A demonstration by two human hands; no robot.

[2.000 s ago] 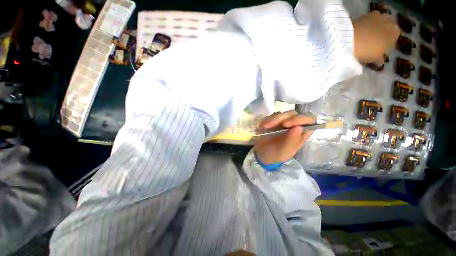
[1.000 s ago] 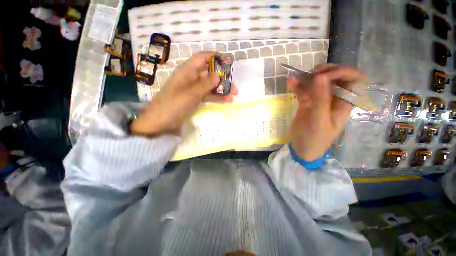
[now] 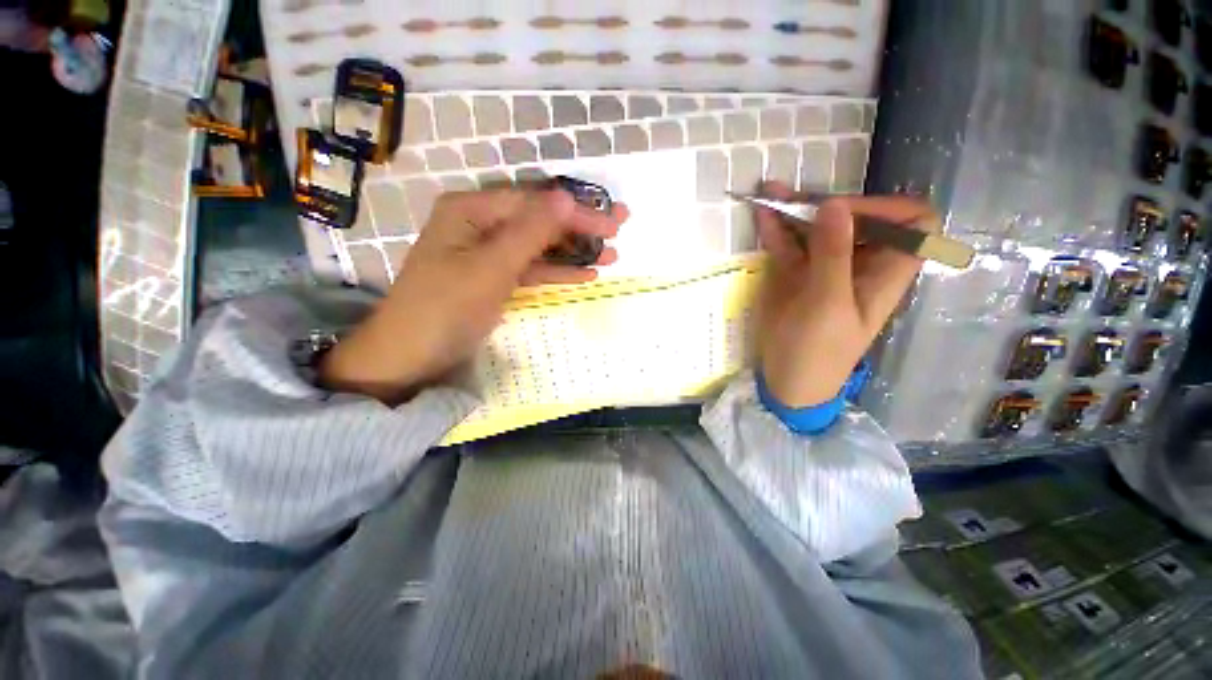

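My left hand (image 3: 459,272) holds a dark watch module (image 3: 581,199) between fingers and thumb; the fingers cover much of it. My right hand (image 3: 837,286) holds the tweezers (image 3: 917,239) pen-like, with the tan end to the right and the tip pointing left over the grey adhesive pieces (image 3: 724,179). Whether the tip holds a piece cannot be told. A blank white part of the release liner sheet (image 3: 654,199) lies between the hands. The yellow sticker sheet (image 3: 618,345) lies nearest my body.
Several black and orange modules (image 3: 328,177) lie at upper left. A narrow adhesive strip (image 3: 149,199) stands at far left. The small-sticker sheet (image 3: 572,40) is at the far edge. The clear blister tray (image 3: 944,359) with modules is at right. Green boards (image 3: 1063,571) are at lower right.
My left hand has come back from the blister tray with a module and has since turned it. The tweezers have moved from near the tray to over the grey pieces.
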